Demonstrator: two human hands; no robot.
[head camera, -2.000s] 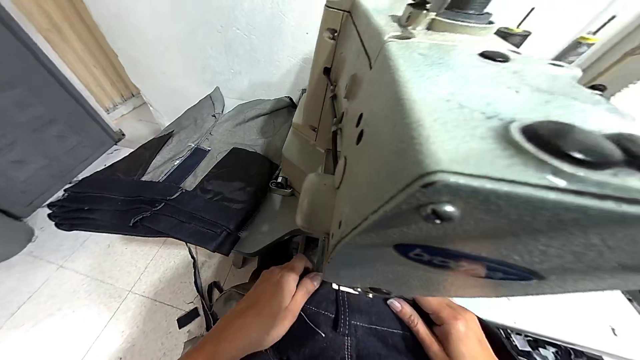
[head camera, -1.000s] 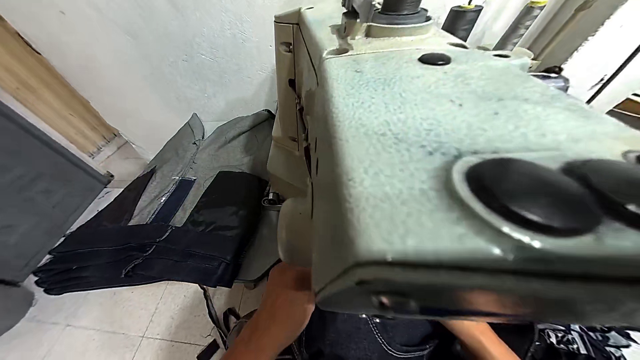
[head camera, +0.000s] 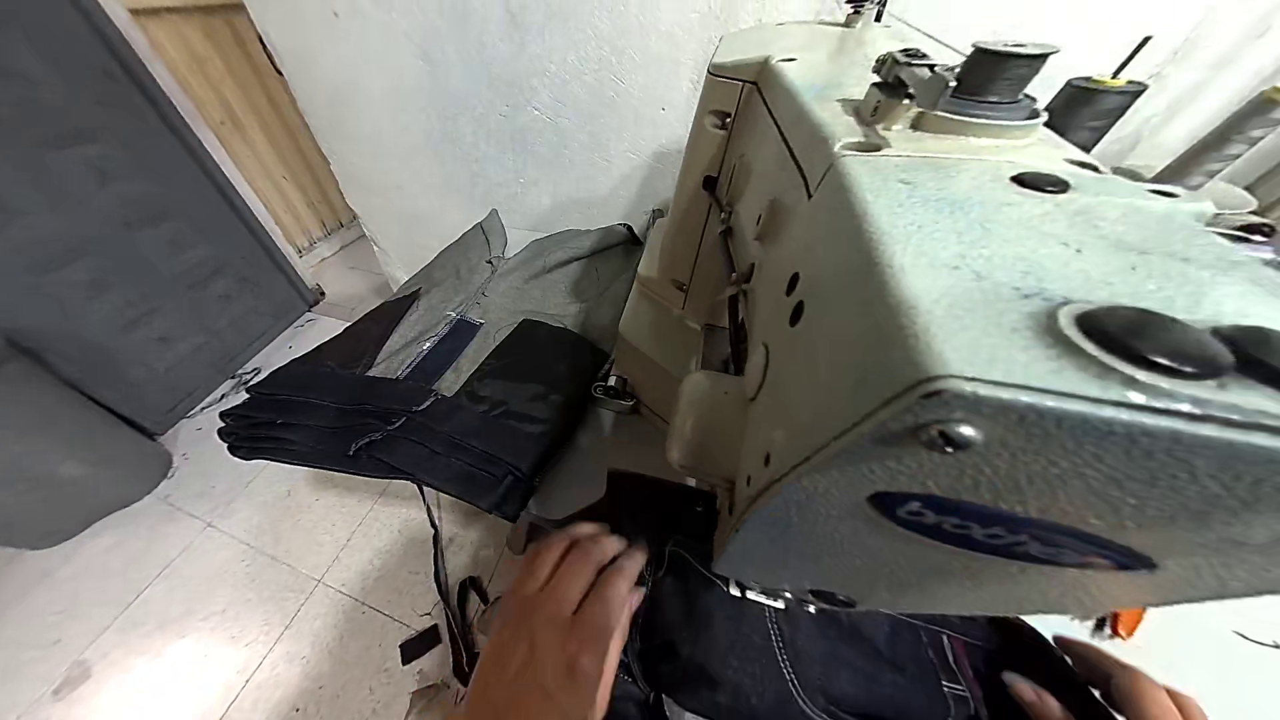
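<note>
A Brother industrial sewing machine (head camera: 900, 300) fills the right of the head view. Dark denim with pale double stitching (head camera: 830, 650) lies under and in front of its head. My left hand (head camera: 570, 620) rests at the left edge of this denim, beside the needle area, fingers bent together over the cloth; whether it pinches the cloth is unclear. At the lower right, my right hand (head camera: 1110, 680) holds the denim's right part, thumb apart from the fingers, a dark fold between them. The machine's head hides the needle and presser foot.
Folded dark denim pieces (head camera: 400, 410) are stacked left of the machine, by the white wall (head camera: 480, 110). Thread spools (head camera: 1003, 75) stand on and behind the machine. A grey door (head camera: 130, 200) is at the far left. Fabric strips (head camera: 420, 645) lie low on the tiled floor.
My right hand has moved right, away from the machine's head, where it was on the denim two seconds ago. More stitched denim shows between the hands. The view has shifted.
</note>
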